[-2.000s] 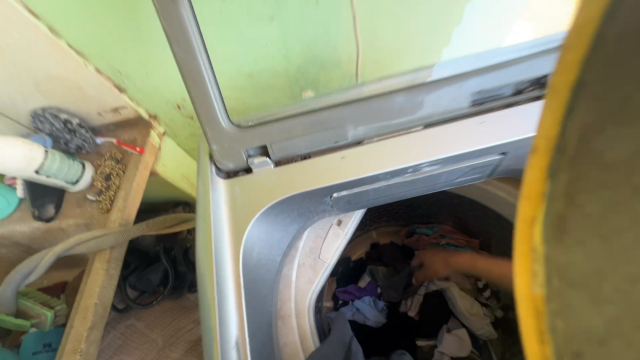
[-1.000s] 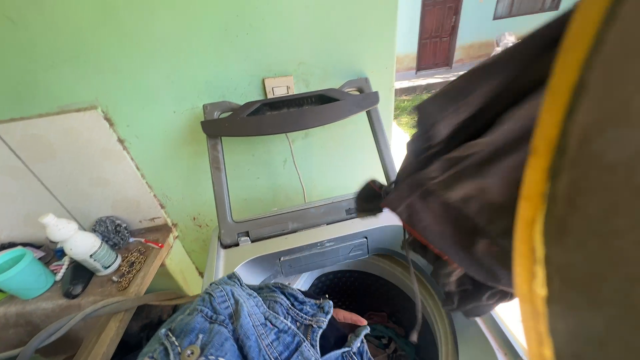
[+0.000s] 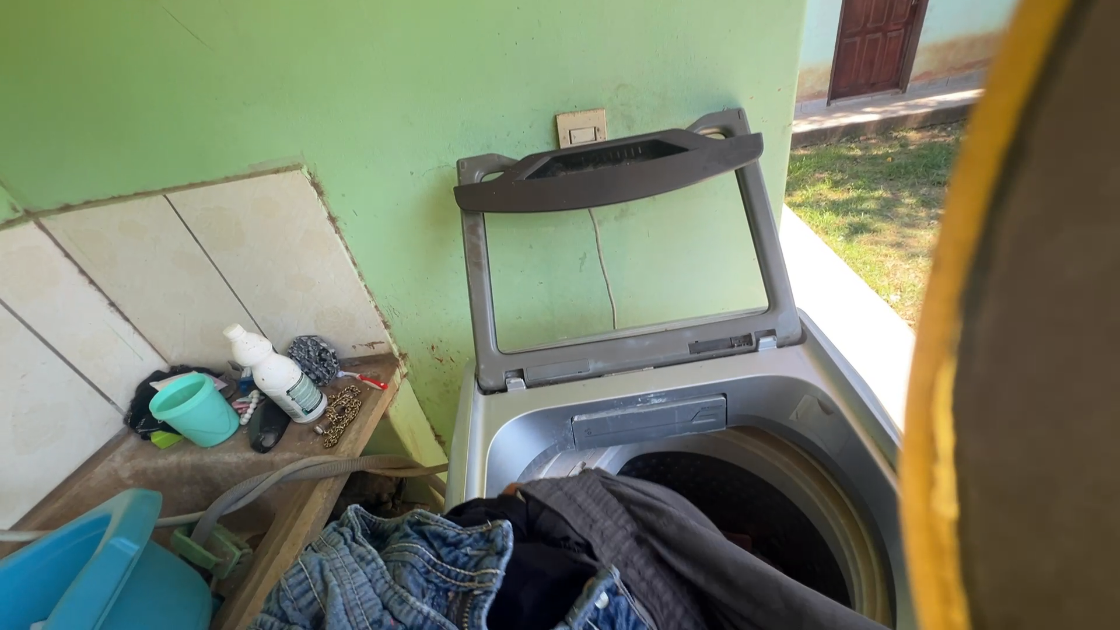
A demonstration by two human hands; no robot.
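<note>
Neither of my hands shows at this moment. A top-loading washing machine [image 3: 472,437] stands against the green wall with its framed see-through lid [image 3: 608,179] raised. Its dark drum [image 3: 744,507] is partly visible, with a little cloth deep inside that is hard to make out. Blue denim clothing [image 3: 394,569] with a metal zipper lies bunched at the bottom edge, in front of the machine. Beside and partly over it, a dark grey garment [image 3: 647,542] with a gathered waistband stretches right across the front of the drum opening. Whether a hand holds either garment is hidden.
A corner ledge [image 3: 289,472] at left bears a turquoise cup [image 3: 195,409], a white bottle [image 3: 284,376], a chain [image 3: 339,414] and a brush [image 3: 269,426]. Below is a blue plastic basin [image 3: 131,560]. Grey hoses [image 3: 306,468] run behind. A large brown, yellow-edged shape [image 3: 1032,350] blocks the right side.
A hand was among clothes in the drum two seconds ago. The dark garment, raised at the right one second ago, now lies low beside the denim. The view has tilted up since the first frame.
</note>
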